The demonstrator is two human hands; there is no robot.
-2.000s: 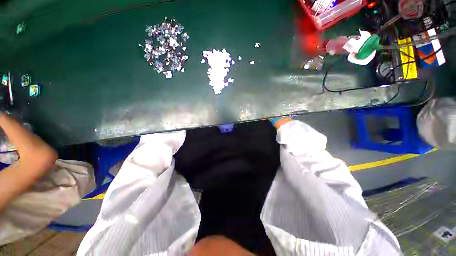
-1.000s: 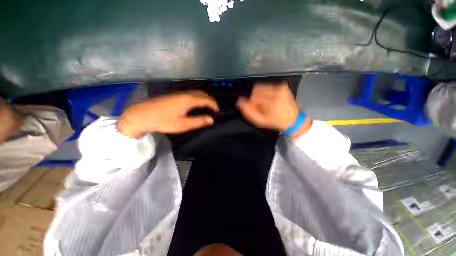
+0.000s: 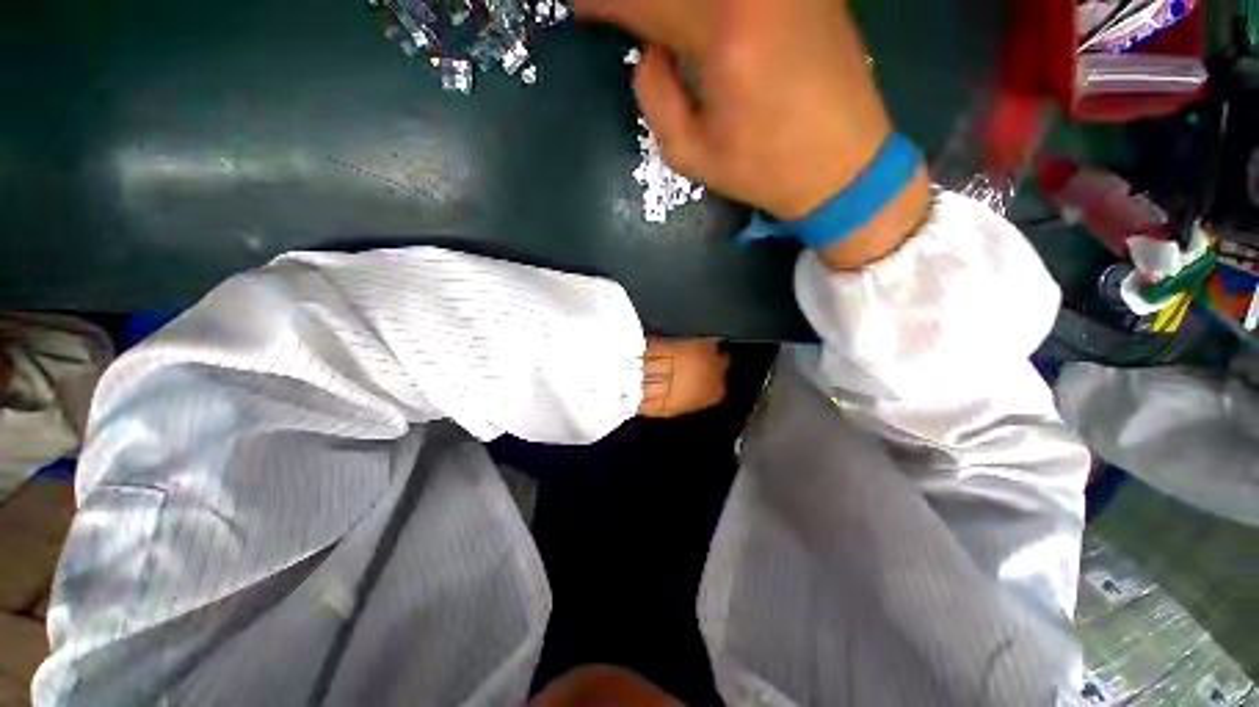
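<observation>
My right hand point(image 3: 759, 104), with a blue strap on the wrist, is over the bench beside the white small parts point(image 3: 660, 182) and covers part of that pile. Its fingertips reach the top edge of the picture and are blurred; whether they hold anything cannot be told. The shiny small parts point(image 3: 476, 35) lie left of the hand, cut off by the top edge. My left hand point(image 3: 686, 376) is low at the bench's front edge, in front of my body. Its fingers are hidden, so its grip cannot be told.
The red bin point(image 3: 1139, 83) stands at the upper right with printed items in it. The pinkish glue syringe point(image 3: 1105, 200) with white tissue and green adapter point(image 3: 1185, 283) lies below it. A person's pale sleeve point(image 3: 1174, 428) is at right; pale clothing point(image 3: 55, 387) shows at left.
My right hand has risen from above my lap to the piles on the bench. My left hand has moved right to the bench edge, its fingers now hidden. The view has shifted.
</observation>
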